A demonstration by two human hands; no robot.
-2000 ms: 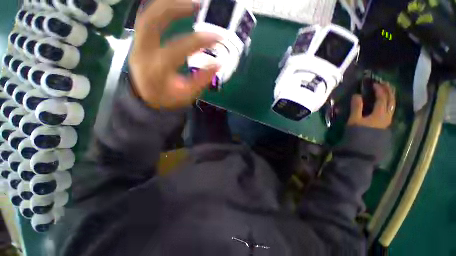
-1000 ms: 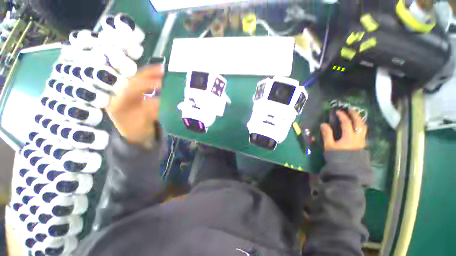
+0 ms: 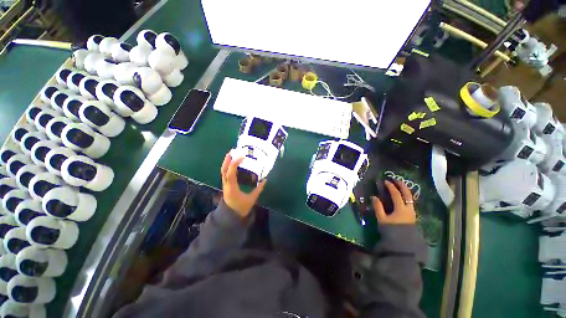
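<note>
Two white dual-lens cameras stand on the green mat below the keyboard. My left hand (image 3: 239,189) has its thumb and fingers around the lower ball of the left camera (image 3: 258,149); the black face of the ball shows between them. The right camera (image 3: 337,174) stands untouched, its black lower face towards me. My right hand (image 3: 398,204) rests on the black mouse (image 3: 387,195), right of that camera. A thin dark stick with a yellowish part lies between the right camera and the mouse.
The white keyboard (image 3: 285,107) lies behind the cameras, below a bright monitor (image 3: 316,28). A smartphone (image 3: 190,111) lies left of it. Rows of single-ball cameras (image 3: 87,172) fill the left side. A black case (image 3: 447,118) with a yellow tape roll (image 3: 480,99) and more white cameras (image 3: 521,180) are at right.
My left hand has come from beside the left camera onto its lower ball. My right hand stays on the mouse. The view has shifted, showing more of the monitor, the smartphone and the cameras at right.
</note>
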